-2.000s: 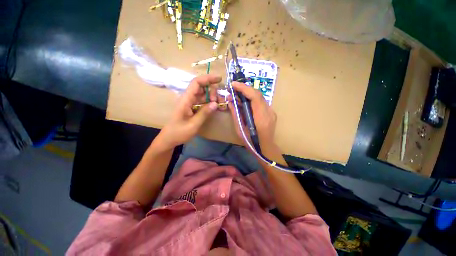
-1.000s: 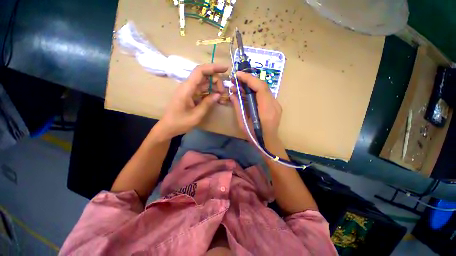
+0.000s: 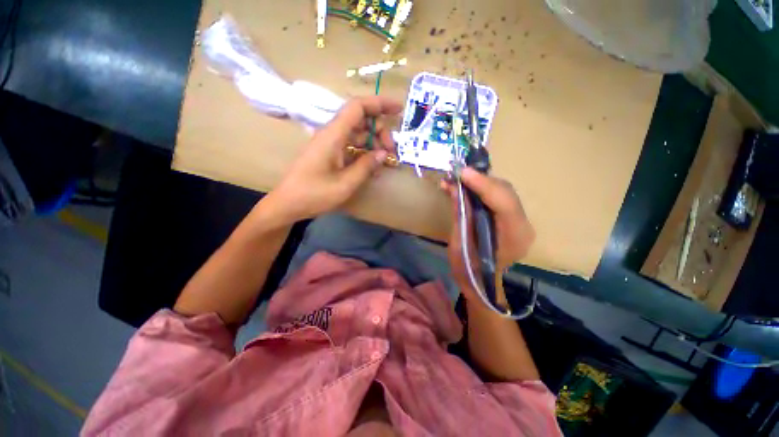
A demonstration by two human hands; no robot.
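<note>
A white square housing [image 3: 417,152] lies open side up on the mat, with a green-blue circuit board [image 3: 448,128] inside. My right hand [image 3: 498,218] holds a dark soldering iron [image 3: 483,230]; its metal tip points away from me, over the housing's right part. A thin white line runs along the iron. My left hand [image 3: 337,166], left of the housing, grips a narrow gold strip [image 3: 359,152] between fingers and thumb. A green wire [image 3: 377,84] runs from that hand to another gold strip [image 3: 377,67] on the mat. The iron's exact contact point cannot be told.
A tan cardboard mat [image 3: 555,188] lies under the work. A white bagged bundle [image 3: 278,92] is at its left, gold pieces with green wires [image 3: 369,14] at the top. A cloudy plastic hood [image 3: 636,34] hangs upper right. A brown side tray [image 3: 696,256] is at right, a black bin [image 3: 628,393] lower right.
My right hand with the iron has moved right and towards me, uncovering more of the housing. My left hand still grips the gold strip. The camera view has shifted slightly.
</note>
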